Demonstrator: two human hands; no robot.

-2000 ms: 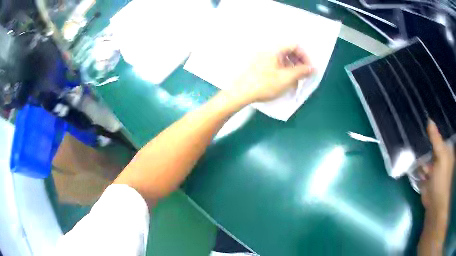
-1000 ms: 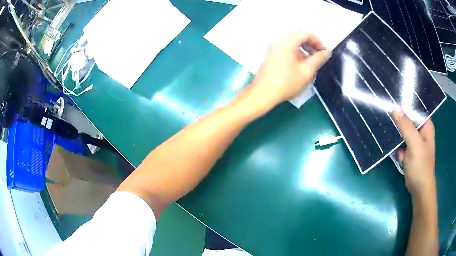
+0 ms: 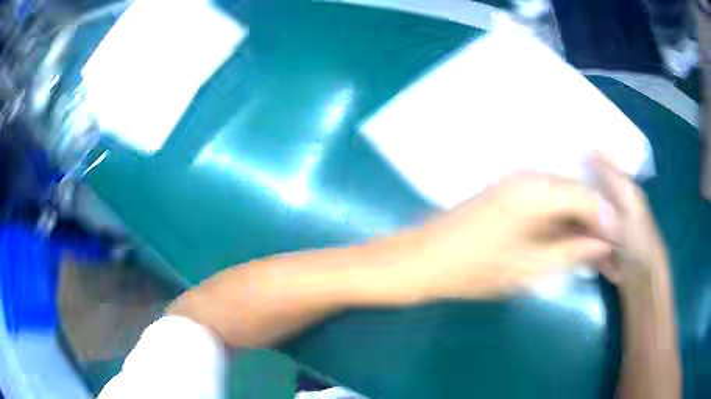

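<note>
A white foam sleeve lies at the centre right, with both hands at its lower right corner. My left hand reaches across with fingers bent and meets my right hand there. Both hands are blurred, and I cannot tell what the fingers grip. Something whitish and blurred shows under my left hand. No black panel face shows in my hands; whether a panel is under or inside the white foam cannot be seen. A second white foam pile lies at the left of the table.
The glossy green table has a curved pale edge at the back. Dark panels lie beyond it at the upper right. White cords lie at the far left. A blue basket and brown cardboard are below the table at left.
The black panel's face is out of sight. The white foam shows farther right, and my left hand has moved right and down to meet my right hand. The view has shifted.
</note>
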